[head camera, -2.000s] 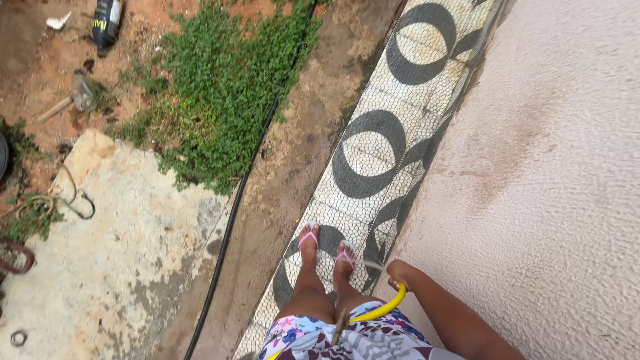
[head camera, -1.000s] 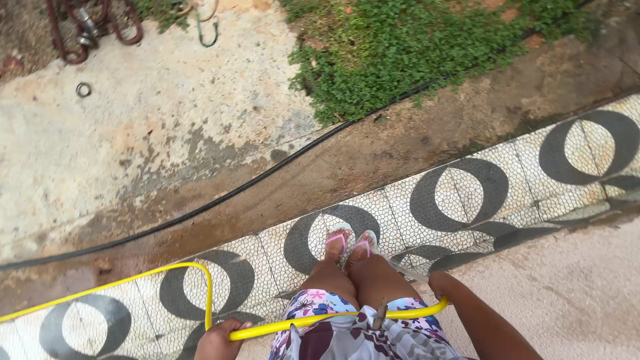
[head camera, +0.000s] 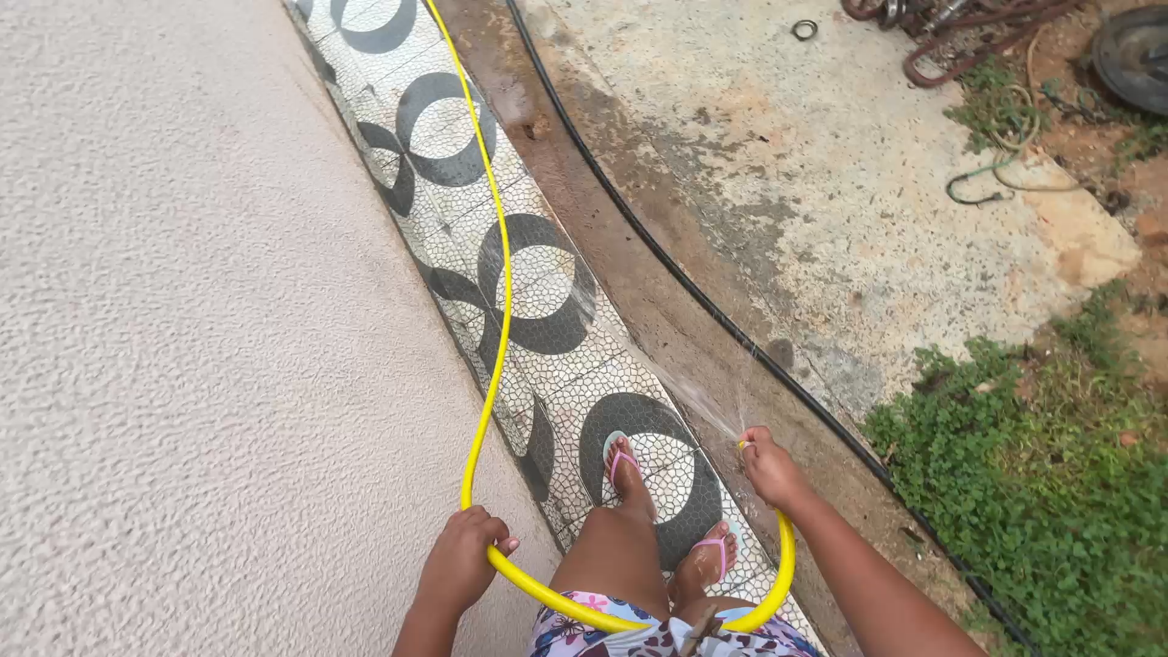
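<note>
A yellow hose (head camera: 505, 274) runs down along the patterned tile walkway (head camera: 584, 383) and loops across in front of my waist. My left hand (head camera: 468, 558) is closed around the hose near the textured wall, at lower center. At the right, my right hand (head camera: 771, 467) grips the hose's end, held above the walkway's outer edge. Water (head camera: 684, 388) sprays from that end toward the upper left, over the tiles, with a thinner jet going up. The fingers of my right hand partly hide the hose end.
A pale textured wall (head camera: 228, 347) borders the walkway on the left. A black hose (head camera: 657, 242) lies on the wet dirt strip beside a concrete slab (head camera: 839, 201). Green plants (head camera: 1004, 474), brownish-red tubing (head camera: 985, 41), a metal ring (head camera: 804, 30) and a dark round object (head camera: 1136, 59) are at the right.
The view has swung round strongly along the walkway. My right hand now holds the hose's end out with water spraying from it; no spray shows clearly one second ago. My feet are now farther apart.
</note>
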